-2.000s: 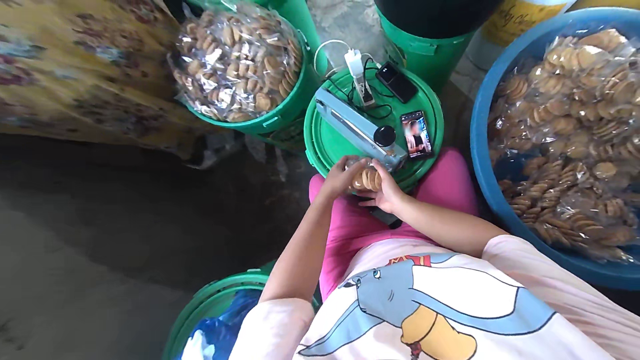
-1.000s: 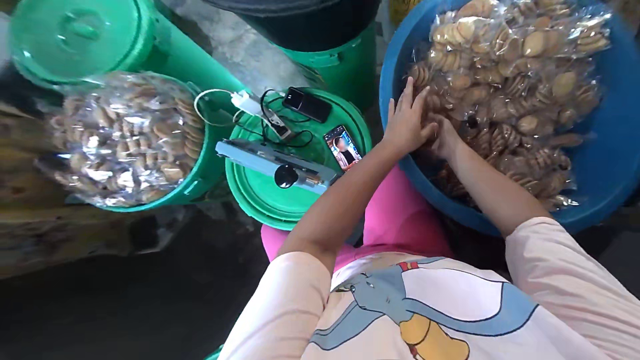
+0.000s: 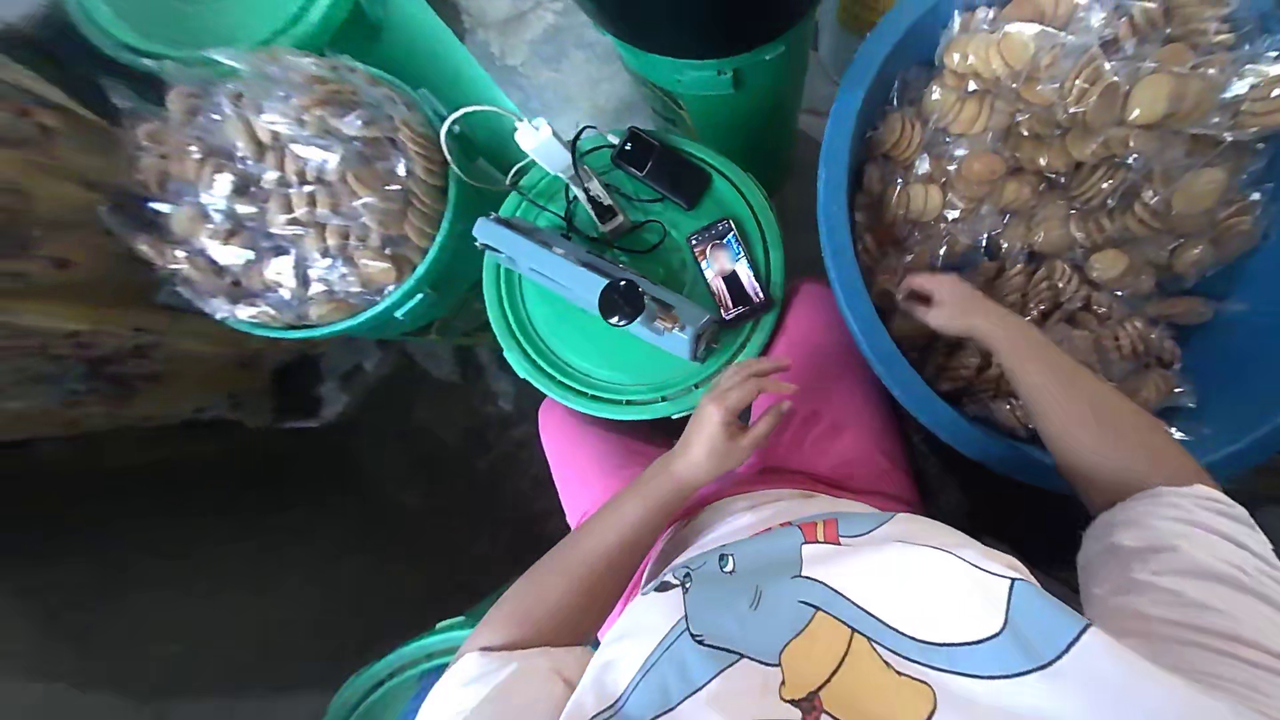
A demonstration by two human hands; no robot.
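My left hand (image 3: 735,415) hovers over my lap, just off the near rim of the green bucket lid (image 3: 600,375), fingers apart and nothing in it. Inside the blue plastic tub (image 3: 845,240), at its left side, my right hand (image 3: 940,303) reaches down to the bagged round biscuits (image 3: 1040,300); whether its fingers grip one cannot be told. A blue-grey impulse sealer (image 3: 590,280) with a round black knob lies across the lid. Beside it are a lit smartphone (image 3: 728,270), a black device (image 3: 662,167) and a power strip (image 3: 597,200) with a white plug and black cables.
To the left, a green bucket (image 3: 410,300) is heaped with clear bags of biscuits. Behind stand a green drum (image 3: 730,90) with a black vessel on top and another green lid (image 3: 200,25). A further green container (image 3: 400,670) is at the bottom, left of my body.
Two seconds ago both hands held biscuits by the sealer; one second ago both were at the tub. My left hand has since come back over my lap, while the right remains in the tub.
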